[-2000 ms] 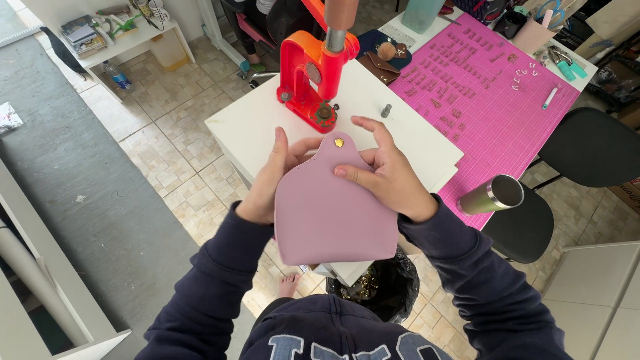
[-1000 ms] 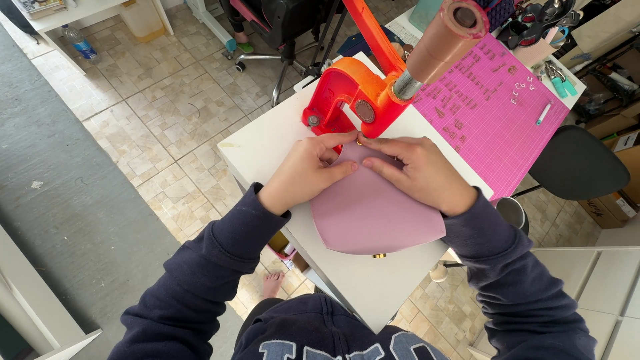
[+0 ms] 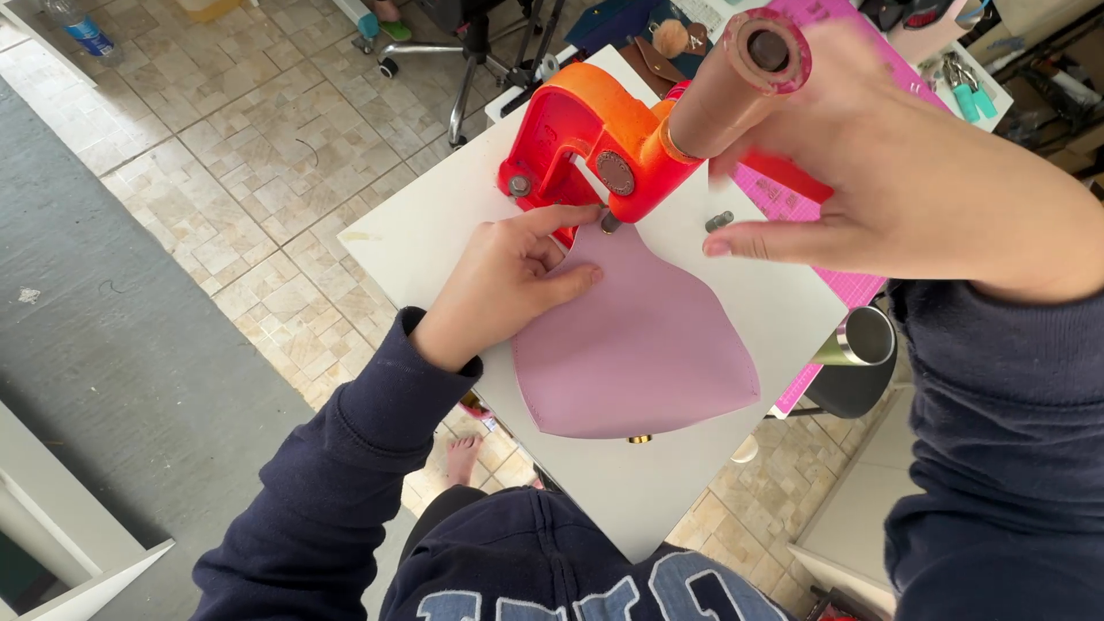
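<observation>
A lilac leather piece (image 3: 638, 345) with a narrow tab lies on the white tabletop (image 3: 690, 466), its tab under the punch of a red-orange hand press (image 3: 595, 129). My left hand (image 3: 517, 276) holds the piece near the tab, index finger beside the punch and thumb on top. A small brass-coloured fitting (image 3: 640, 439) shows at the bottom edge. My right hand (image 3: 880, 172), blurred and fingers apart, is beside the press's brown cylinder (image 3: 733, 86), behind which its fingertips are partly hidden. Part of the red lever (image 3: 785, 172) shows under that hand; whether they touch, I cannot tell.
A small metal die (image 3: 718, 221) stands right of the press. Beyond lie a pink cutting mat (image 3: 849, 289), teal-handled pliers (image 3: 973, 101) and leather items (image 3: 647, 65). A green metal tumbler (image 3: 862, 336) is at the right, by a black chair (image 3: 854, 388).
My right hand has let go of the leather and moved up and right to beside the press. The tab, earlier held in both hands in front of the press, is now under its punch.
</observation>
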